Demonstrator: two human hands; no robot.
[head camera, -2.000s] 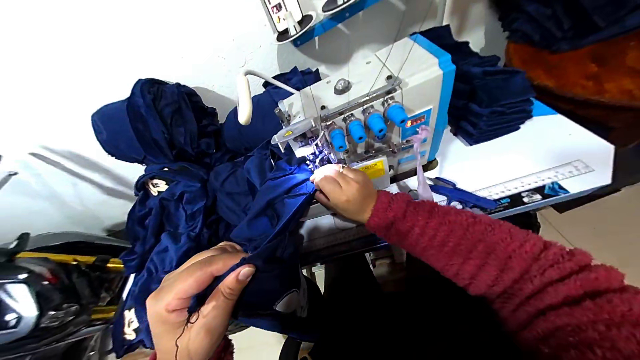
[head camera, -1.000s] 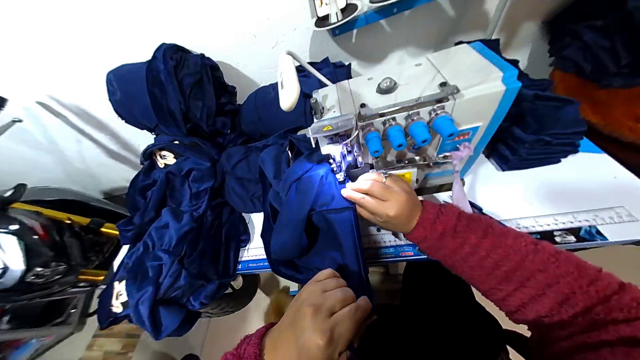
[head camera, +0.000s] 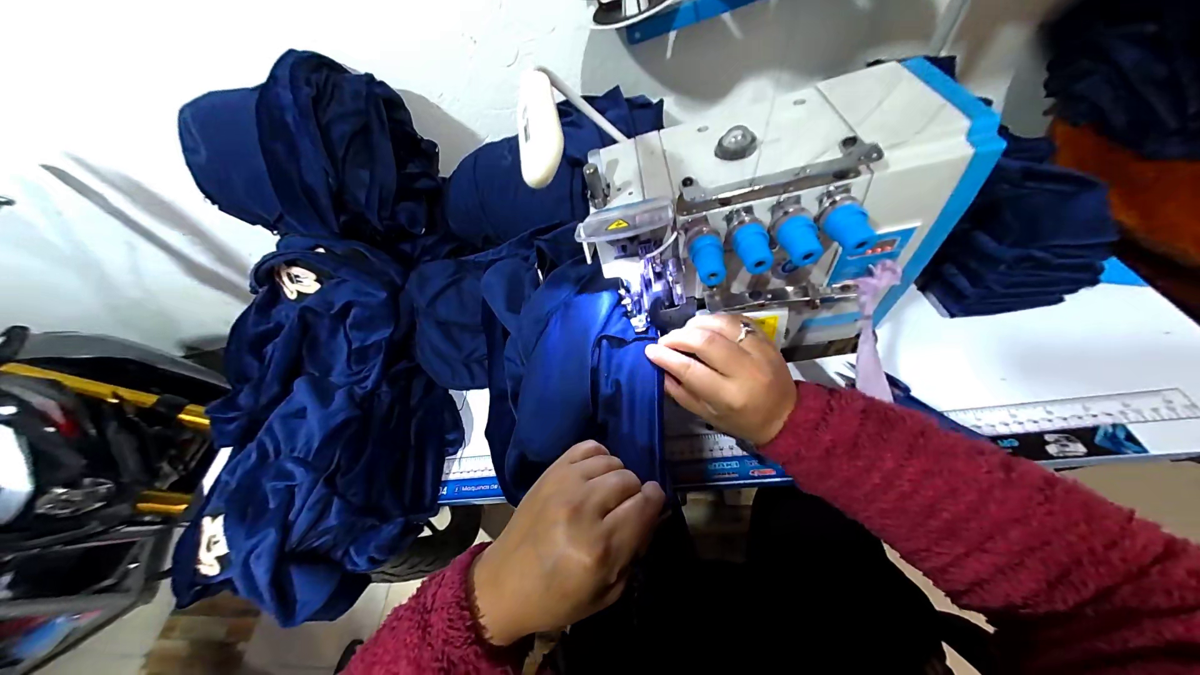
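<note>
A navy blue fabric piece (head camera: 562, 366) lies under the lit presser foot (head camera: 641, 309) of a white and blue overlock sewing machine (head camera: 769, 131). My right hand (head camera: 727, 375), with a ring on one finger, presses the fabric's edge with its fingertips just in front of the foot. Nearer to me, my left hand (head camera: 577, 539) is closed on the lower end of the same fabric, its fingers curled and the grip partly hidden. Four blue tension knobs (head camera: 797, 239) stand above my right hand.
Navy garments (head camera: 328, 403) with pale lettering hang over the table's left side. Behind them are navy fabric rolls (head camera: 225, 150). Folded navy cloth (head camera: 1022, 225) is stacked right of the machine, near a clear ruler (head camera: 1078, 410). A motorcycle (head camera: 75, 450) stands at far left.
The fabric between my hands, stretched taut and lifted two seconds ago, now lies flatter. My left hand has turned from palm up to knuckles up and moved nearer the right hand. The view has shifted.
</note>
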